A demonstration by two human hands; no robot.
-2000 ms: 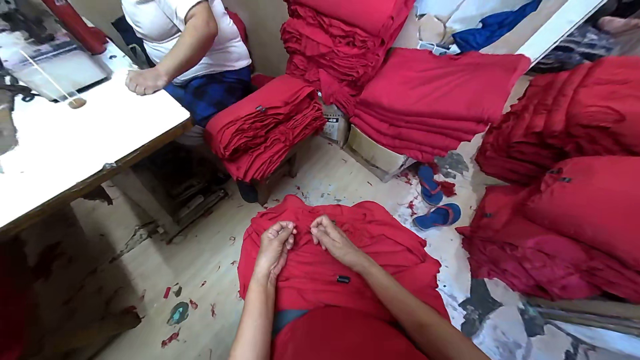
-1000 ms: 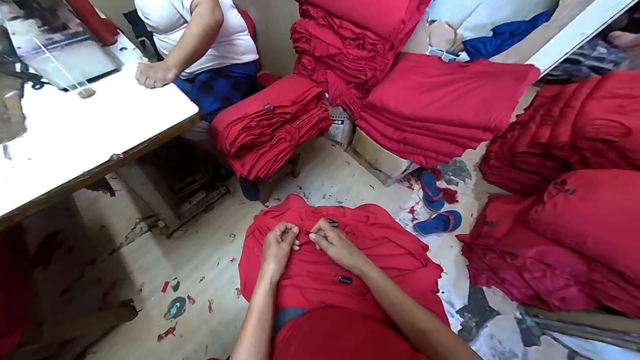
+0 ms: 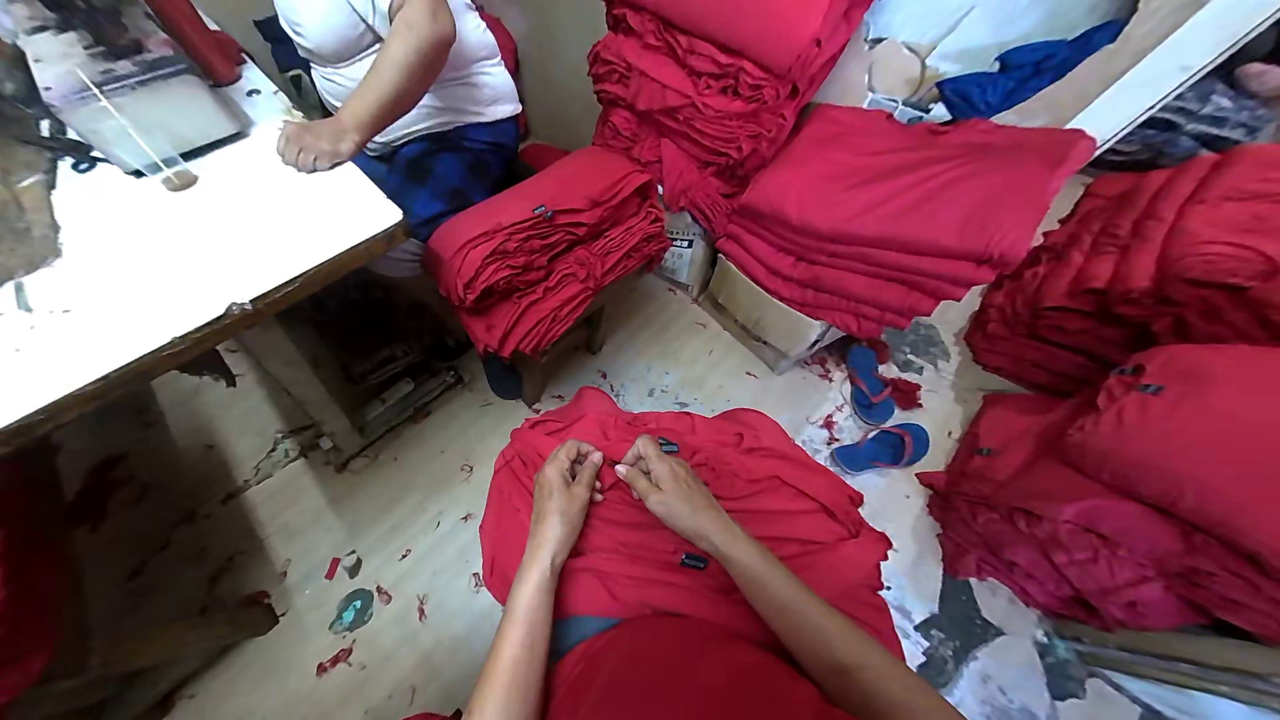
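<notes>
Red fabric garments (image 3: 800, 510) lie spread over my lap, with two small dark labels showing on them, one by my right fingers and one lower down. Above the cloth, my left hand (image 3: 567, 490) has its thumb and fingertips pinched together. My right hand (image 3: 672, 488) faces it a short gap away, thumb against the bent index finger. Both hands are over the upper middle of the red cloth. Whether a thread or a fold of cloth is between the fingertips of either hand is too small to tell.
A white-topped sewing table (image 3: 130, 270) stands at left, where another person's hand (image 3: 318, 145) rests. A folded red stack (image 3: 550, 240) lies on a wooden stool. More red piles (image 3: 900, 190) stand behind and at right. Blue flip-flops (image 3: 880, 448), a cardboard box (image 3: 765, 310) and scraps lie on the floor.
The small dark label near my right fingers, not visible in the earliest frame, now shows beside them. My hands stay close together over the red cloth.
</notes>
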